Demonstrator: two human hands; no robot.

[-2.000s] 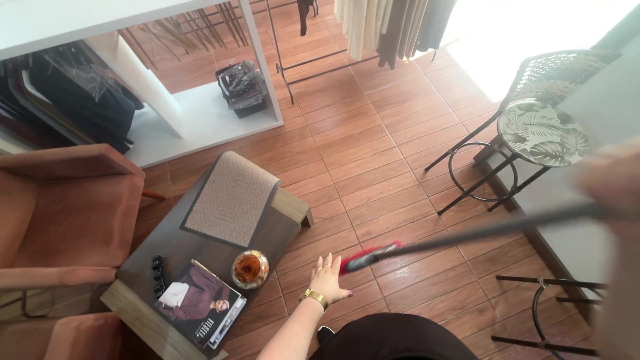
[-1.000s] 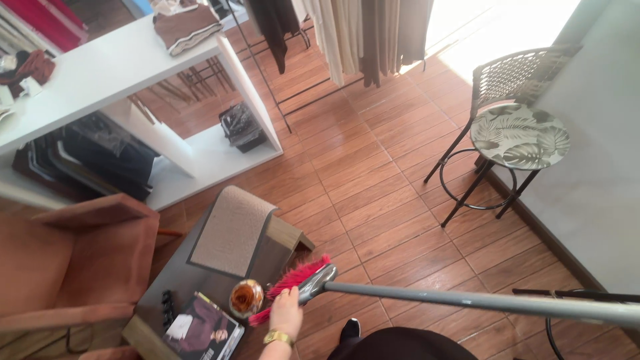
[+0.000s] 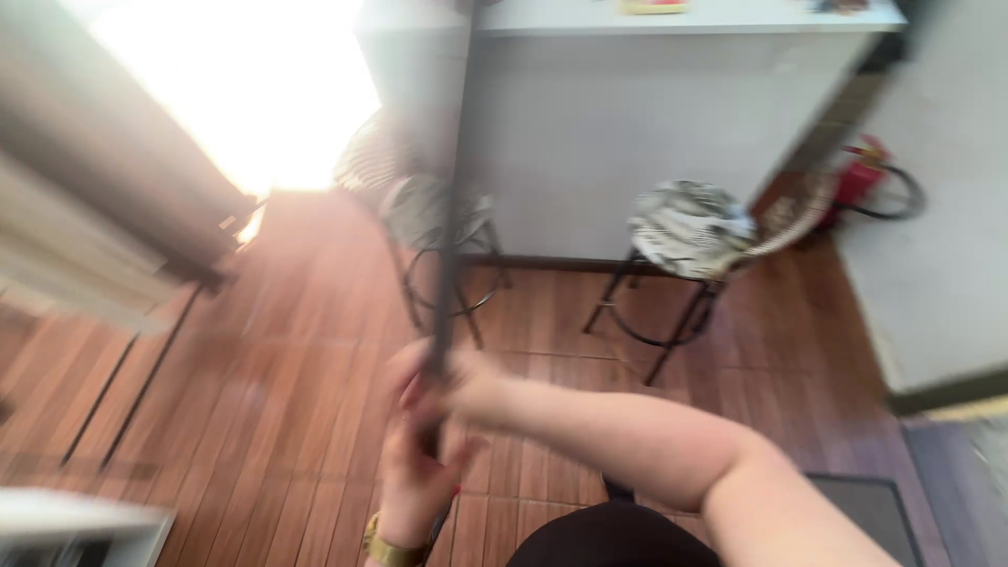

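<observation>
A long grey broom handle (image 3: 453,228) stands nearly upright in the view, blurred by motion. My right hand (image 3: 457,382) is closed around it near the middle of the view, the forearm coming in from the lower right. Just below, my left hand (image 3: 413,465), with a gold watch (image 3: 394,549) on its wrist, is at the handle's lower part, thumb apart from the fingers; blur hides how firmly it holds. The broom's head is hidden or out of view, apart from a small red spot by the left hand.
Two stools with leaf-patterned seats (image 3: 691,228) (image 3: 425,209) stand before a white counter (image 3: 614,142). A red fire extinguisher (image 3: 862,177) is by the right wall. Hanging clothes (image 3: 87,236) are at left, a white shelf unit (image 3: 150,520) lower left, a dark mat (image 3: 862,512) lower right.
The view has swung right, away from the low table and armchairs. The handle has turned from lying across the view to upright. My left hand was at the red broom head and is now at the handle.
</observation>
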